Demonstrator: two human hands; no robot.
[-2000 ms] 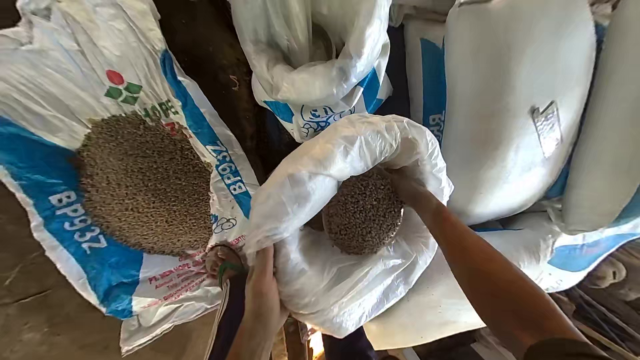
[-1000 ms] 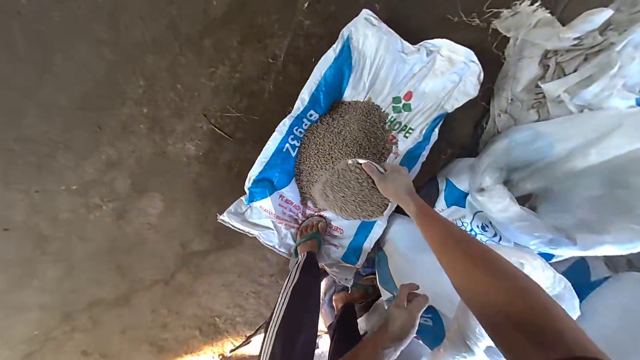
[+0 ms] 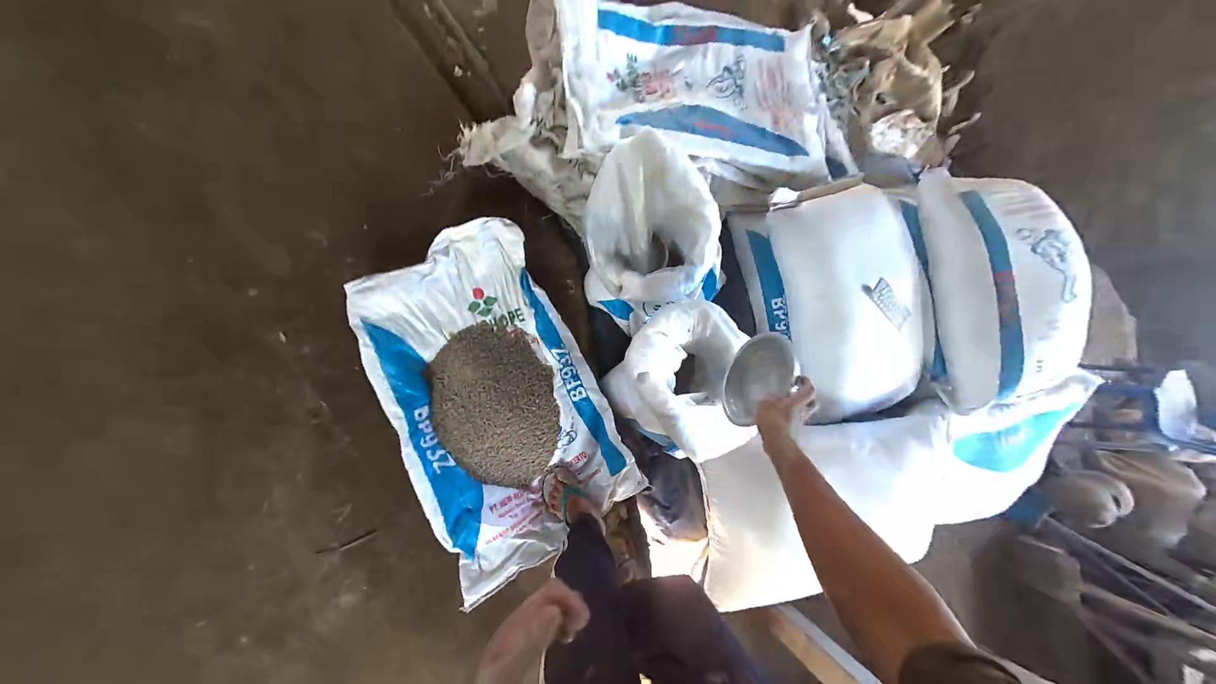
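My right hand (image 3: 787, 407) grips the rim of a round metal bowl (image 3: 760, 378), which is tilted and looks empty. The bowl is beside the mouth of an open white sack (image 3: 703, 432). A pile of brown pellets (image 3: 494, 404) lies on a flattened white and blue feed sack (image 3: 385, 323) on the floor. My left hand (image 3: 556, 613), blurred, hangs low near my leg and touches neither sack; its fingers look curled, and whether they are closed is unclear. My sandalled foot (image 3: 567, 494) rests on the flat sack's lower edge.
Another open sack (image 3: 655, 214) stands behind, with something metallic inside. Full white sacks (image 3: 845, 304) are stacked at the right, above a long one lying flat (image 3: 760, 532). Folded sacks (image 3: 703, 85) lie at the top. Wooden poles (image 3: 1130, 589) are at the lower right.
The bowl was full of pellets over the pile one second ago; now it looks empty beside the open sack. My right hand has moved right with it. The view has shifted widely.
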